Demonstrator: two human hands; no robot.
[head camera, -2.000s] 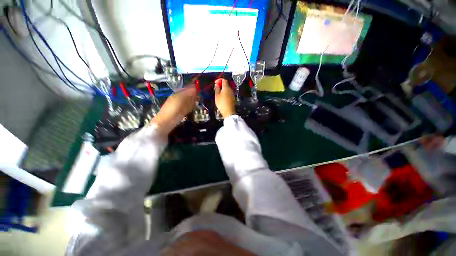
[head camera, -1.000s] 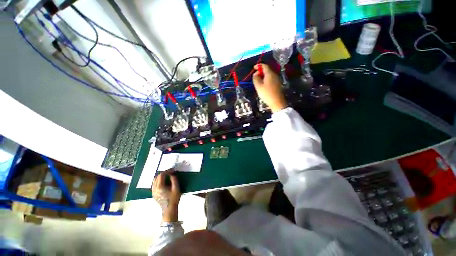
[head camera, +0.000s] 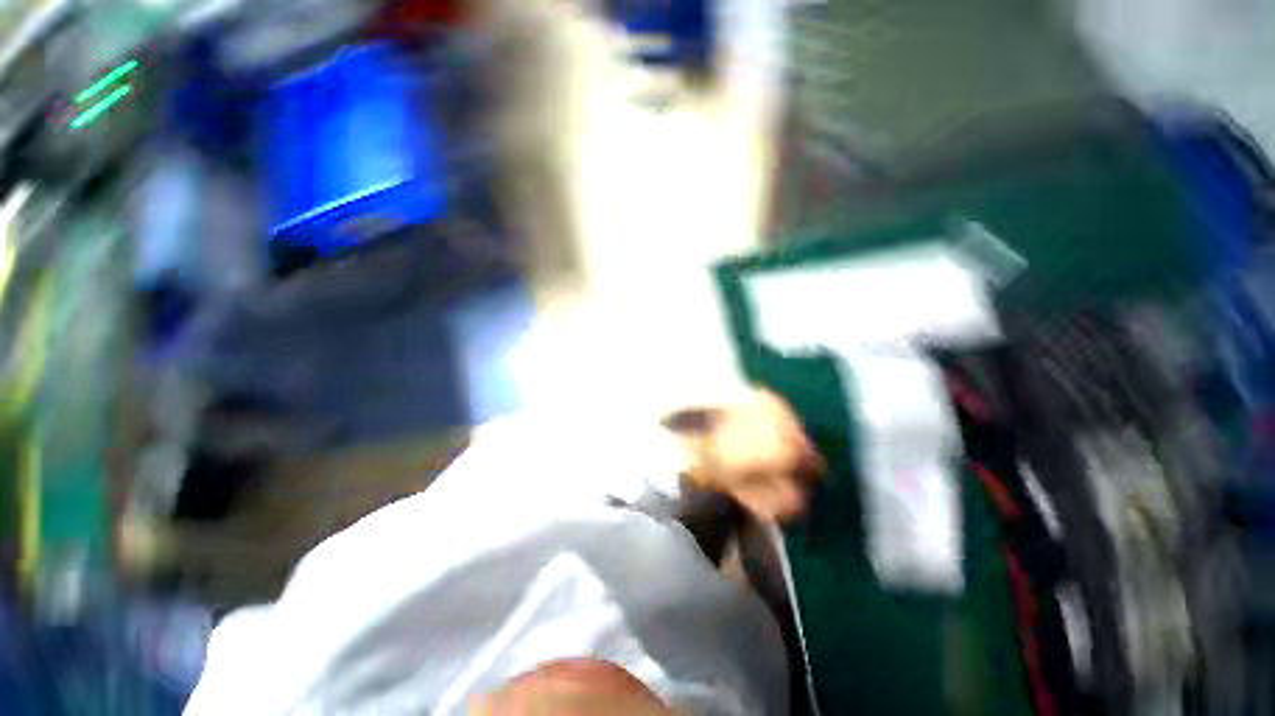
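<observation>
The view is strongly blurred. My left hand (head camera: 762, 455) is at the edge of the green-matted bench, beside a white sheet with faint red marks (head camera: 912, 483). The fingers are smeared, and I cannot tell whether they hold anything. A plain white paper strip (head camera: 867, 297) lies at the bench's end, close to the sheet. The row of black test fixtures (head camera: 1119, 532) runs down the right side, with blurred red marks along its front. My right hand is not in view.
A bright blue bin or box (head camera: 350, 140) stands at the upper left. A green-topped line table (head camera: 70, 434) with a yellow edge runs down the far left. Blue cables show at the right rim. A grey-green gridded area, perhaps the blister tray, is at the upper right.
The view has swung far to the left and blurred. The monitor and my right hand on the clamp have left the picture. My left hand is still near the white papers.
</observation>
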